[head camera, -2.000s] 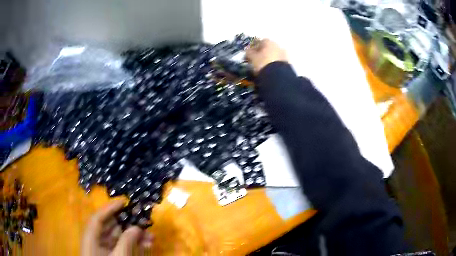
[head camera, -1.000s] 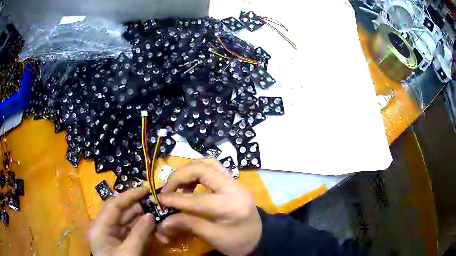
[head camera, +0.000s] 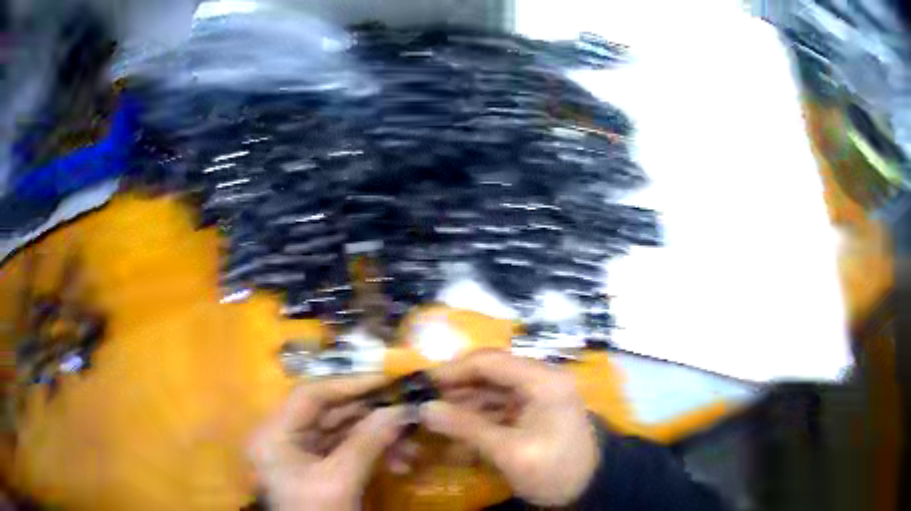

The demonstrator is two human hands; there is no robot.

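The picture is blurred by motion. My left hand and my right hand meet low in the middle. Their fingertips hold a small black LED board between them. Blurred brownish lead wires rise from near the hands, with a pale wire plug at their upper end. How the wires join the board cannot be told. A large heap of black LED boards lies just beyond my hands.
A white sheet lies at the right on the orange tabletop. A small dark group of boards is at the left. A blue bin, a clear plastic bag and a yellow-green tape roll stand farther off.
Two seconds ago my right hand reached to the heap's far right; it then joined my left hand at the board. Since one second ago the view has shifted and blurred, and both hands remain together.
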